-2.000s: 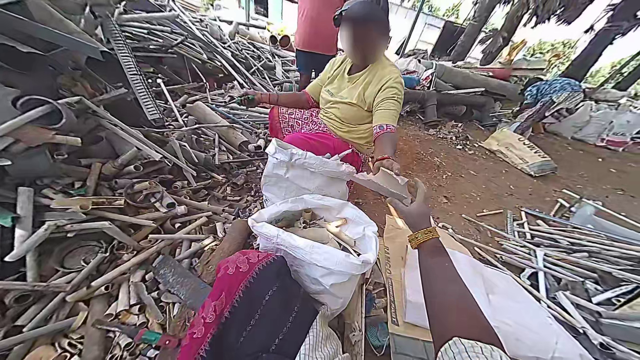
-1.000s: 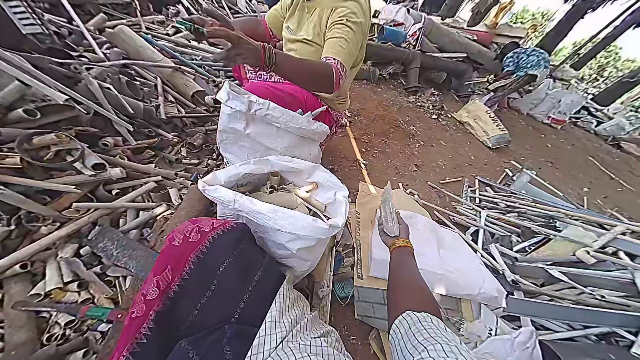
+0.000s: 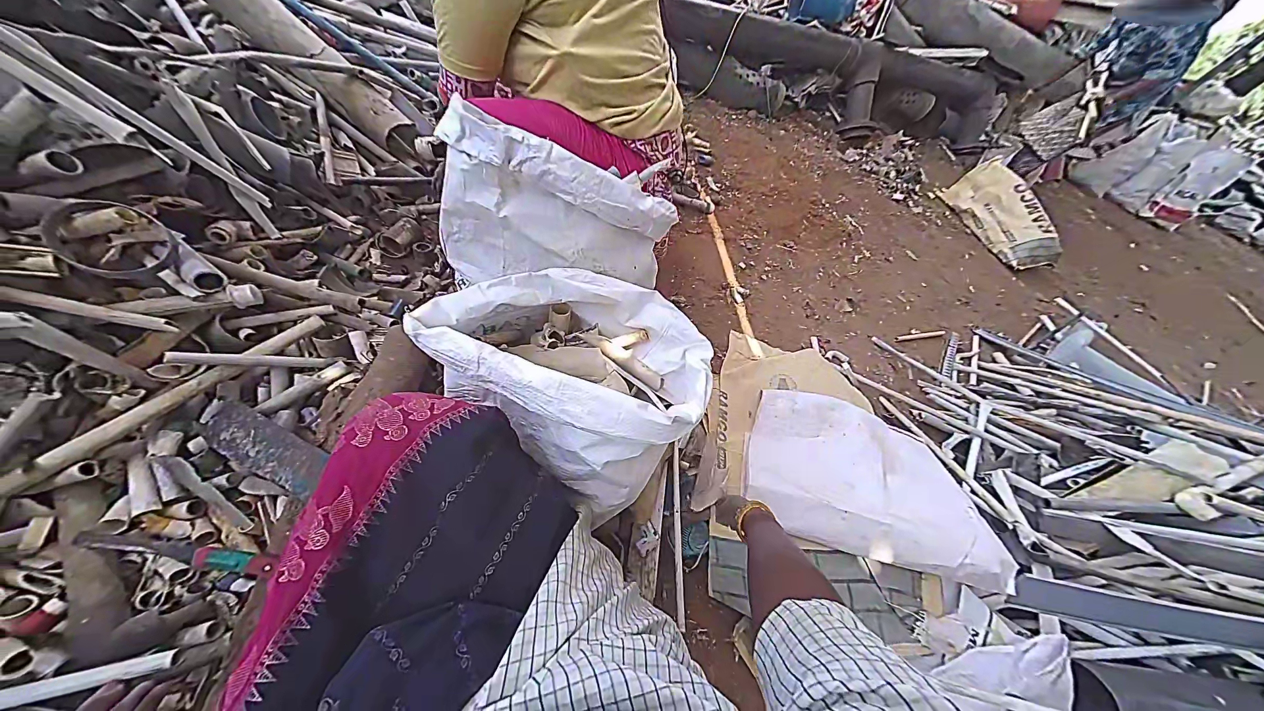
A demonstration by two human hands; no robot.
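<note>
My right hand (image 3: 735, 511), with a yellow bangle at the wrist, is low beside the open white sack; its fingers are blurred. A thin greyish scrap piece (image 3: 710, 472) sticks up from it. Right of the hand, a white sheet-like sack (image 3: 859, 479) lies over a brown printed sack (image 3: 780, 380). The open white woven sack (image 3: 563, 425) holds cut pipe pieces (image 3: 632, 360). Only the fingertips of my left hand (image 3: 126, 697) show at the bottom left edge; what they touch is hidden.
A person in a yellow top (image 3: 583, 59) sits behind a second white sack (image 3: 543, 197). Heaped pipe scrap (image 3: 247, 286) fills the left, with a green-and-red handled tool (image 3: 232, 561) on it. Thin strips and pipes (image 3: 1086, 425) lie right. An orange rod (image 3: 729, 272) crosses the soil.
My right hand has drawn back from near the other person, down beside the open sack. The view has tilted down. The other person's hands, seen earlier, are out of sight.
</note>
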